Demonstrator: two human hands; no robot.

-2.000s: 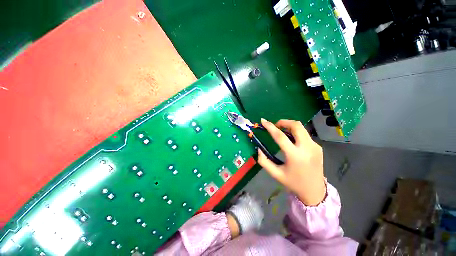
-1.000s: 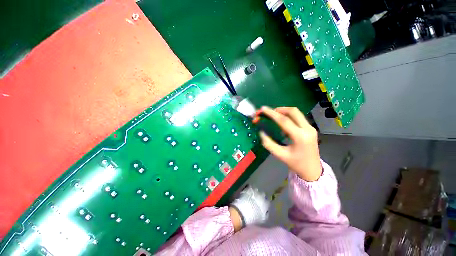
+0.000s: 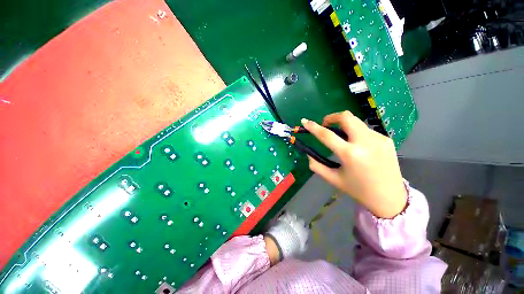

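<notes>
A long green circuit board point(image 3: 189, 172) lies solder side up on an orange-red mat point(image 3: 115, 74). My bare right hand point(image 3: 362, 158) holds diagonal cutters point(image 3: 280, 128) by their black handles. Their silver jaws are over the board's upper right end; I cannot tell if they touch it. My left hand point(image 3: 289, 234), in a white glove, is below the board's near edge, away from it. Its fingers are too unclear to tell whether it holds anything. Dark tweezers point(image 3: 264, 92) lie just beyond the board's end, their lower end near the cutters.
A small white cylinder point(image 3: 297, 51) and a small round metallic part point(image 3: 291, 78) stand or lie on the green bench point(image 3: 224, 34). A second board point(image 3: 379, 69) with yellow and white parts is at the upper right. Wrapped cartons point(image 3: 471, 229) are on the floor at the lower right.
The cutters were blurred by motion a second ago and now show sharply. My right hand and forearm have shifted right, with the handles more level. My left hand has barely moved.
</notes>
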